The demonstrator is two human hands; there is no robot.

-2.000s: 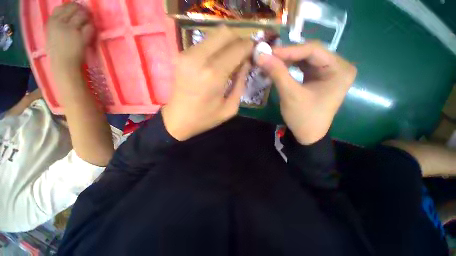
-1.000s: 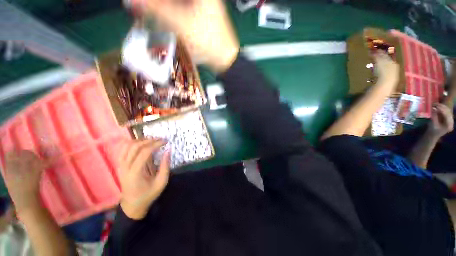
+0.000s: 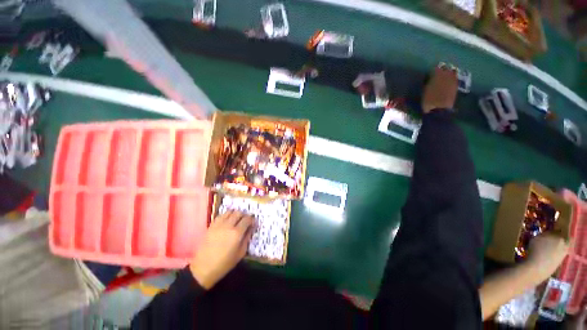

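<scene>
My left hand rests with its fingertips at the left edge of the white ring box; its fingers are curled and I cannot tell if they hold a ring. My right hand is stretched far out over the belt, at a white frame that shows just beyond it; its fingers are hidden, so the grip is unclear. The flex-part box, full of orange and dark strips, stands beyond the ring box. A white frame lies on the green bench right of the boxes.
A pink compartment tray lies left of the boxes. Several part-built units are spread along the belt. White frames are heaped at far left. A grey bar slants in from the upper left. A neighbour's forearm and box are at right.
My right hand has moved from over the flex-part box to far out over the belt. The view has shifted, showing more belt. The neighbour's hand has left the tray at left.
</scene>
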